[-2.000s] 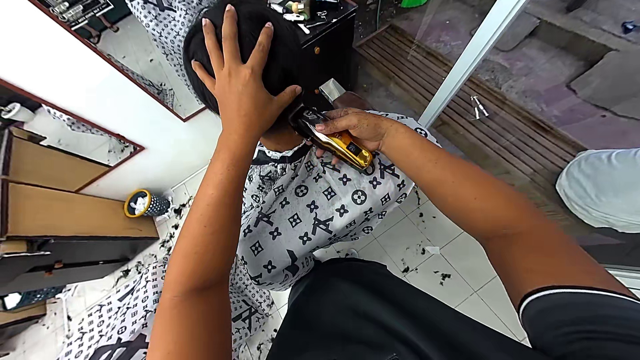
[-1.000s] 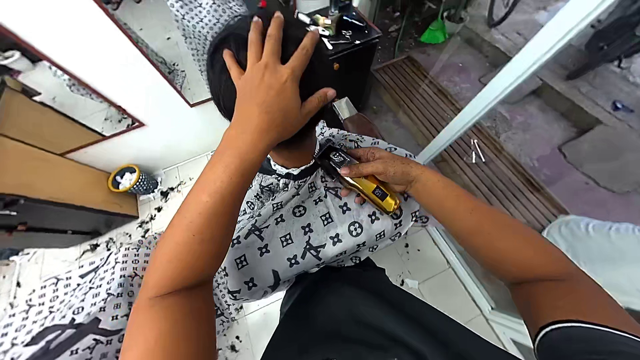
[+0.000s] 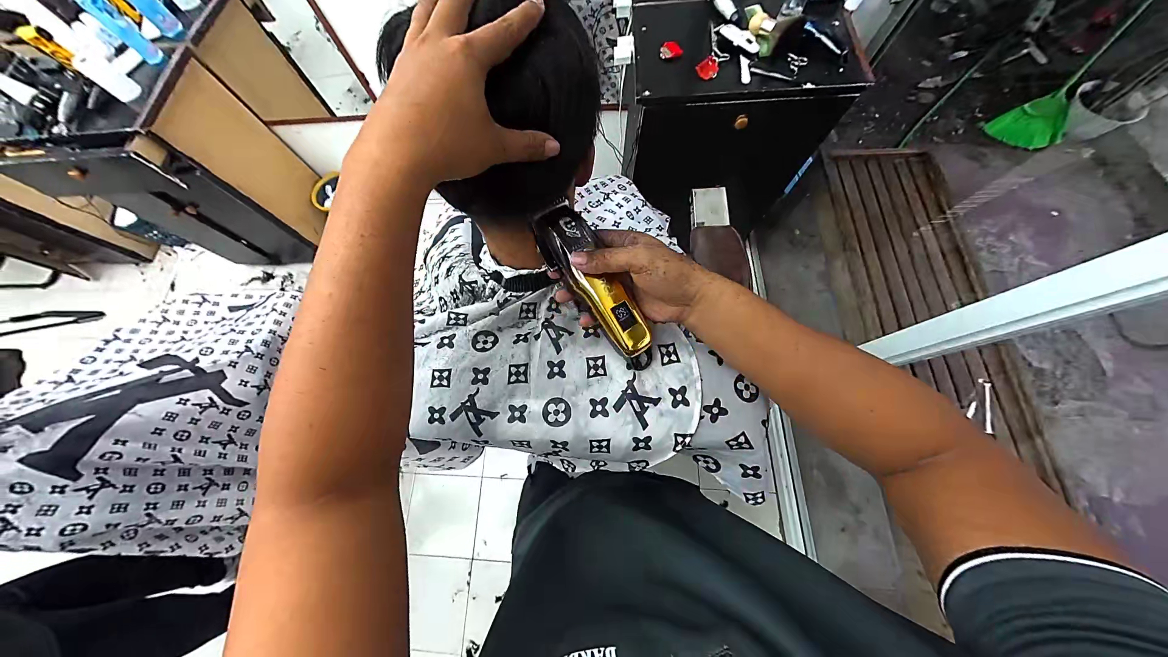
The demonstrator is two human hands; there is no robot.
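My left hand point(image 3: 452, 96), fingers spread, rests on the dark hair point(image 3: 538, 91) of a seated person. In my right hand point(image 3: 643, 274) is a gold and black hair clipper point(image 3: 598, 283), its blade end up against the hair at the lower back of the head, near the nape. A white barber cape point(image 3: 547, 365) with a black pattern covers the person's shoulders, with a black neckband point(image 3: 525, 281) at the neck. Some fingers of my right hand are hidden behind the clipper.
A black cabinet point(image 3: 739, 137) with tools and small items on top stands ahead. Bottles crowd a counter point(image 3: 173, 82) at the upper left. Another patterned cape point(image 3: 155, 429) spreads at the left. A chair armrest point(image 3: 721, 254) and a white door frame point(image 3: 1022, 315) are at the right.
The view has shifted, now showing more of the cabinet top and the left counter. My left hand stays on the head and my right hand still holds the clipper near the nape.
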